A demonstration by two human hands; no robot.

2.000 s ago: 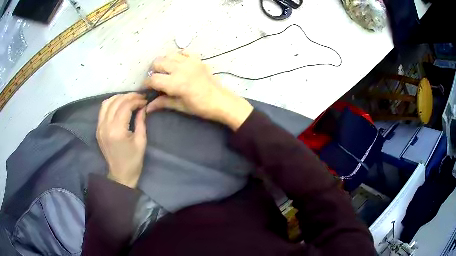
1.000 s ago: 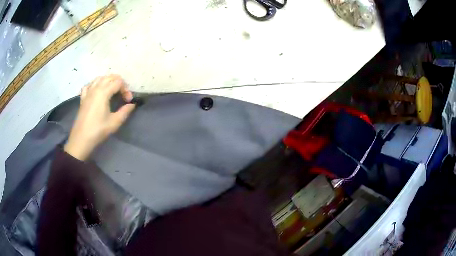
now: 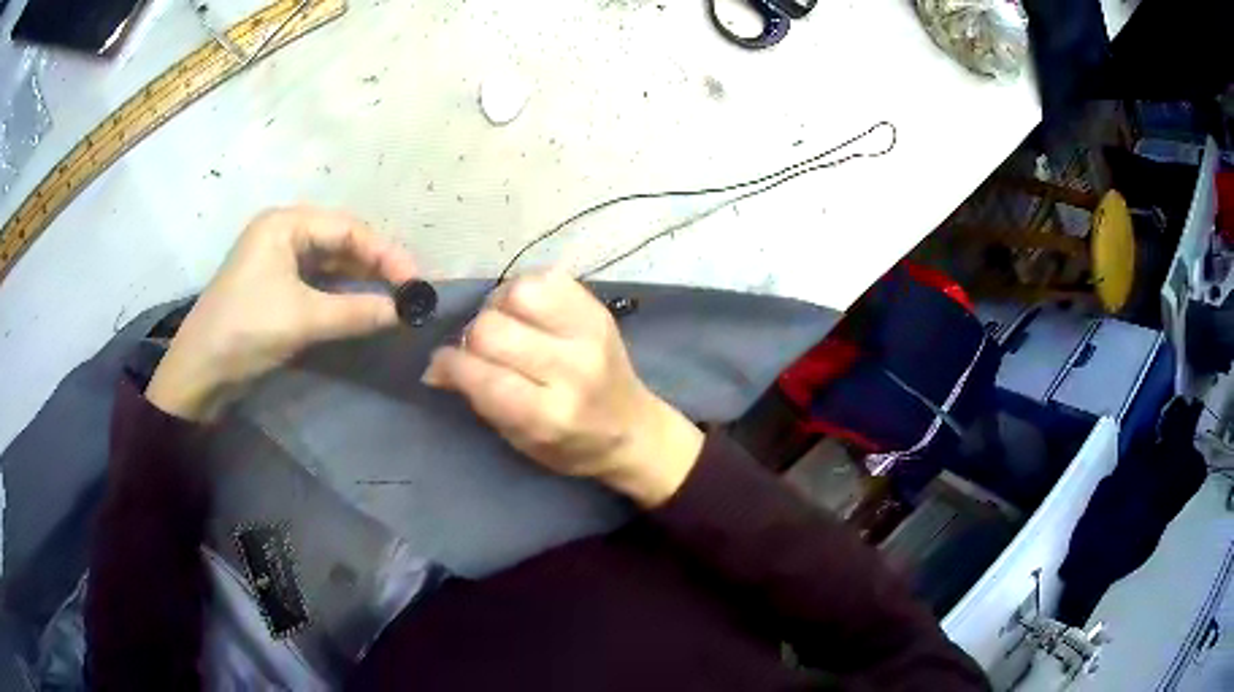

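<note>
A grey garment (image 3: pixel 460 446) lies over the table's front edge and the lap. My left hand (image 3: pixel 278 304) pinches a black button (image 3: pixel 416 302) between thumb and fingertips at the garment's upper edge. My right hand (image 3: pixel 541 379) is just right of it, with fingers curled and fingertips together; a needle cannot be made out there. Dark thread (image 3: pixel 704 192) runs from near my right fingers in a long loop across the table. A second black button (image 3: pixel 621 307) sits on the garment edge right of my right hand, seen at a slant.
A wooden ruler (image 3: pixel 149 115) and a dark flat rectangle (image 3: pixel 79 25) lie at upper left. A white chalk-like piece (image 3: pixel 502 97), scissors (image 3: pixel 761 19) and a clear bag (image 3: pixel 977 34) are on the table. A yellow stool (image 3: pixel 1112 250) and boxes (image 3: pixel 1103 365) stand right.
My right hand, out of view a second ago, is back beside the left. The left hand has moved slightly right on the button. The thread loop lies on the table again.
</note>
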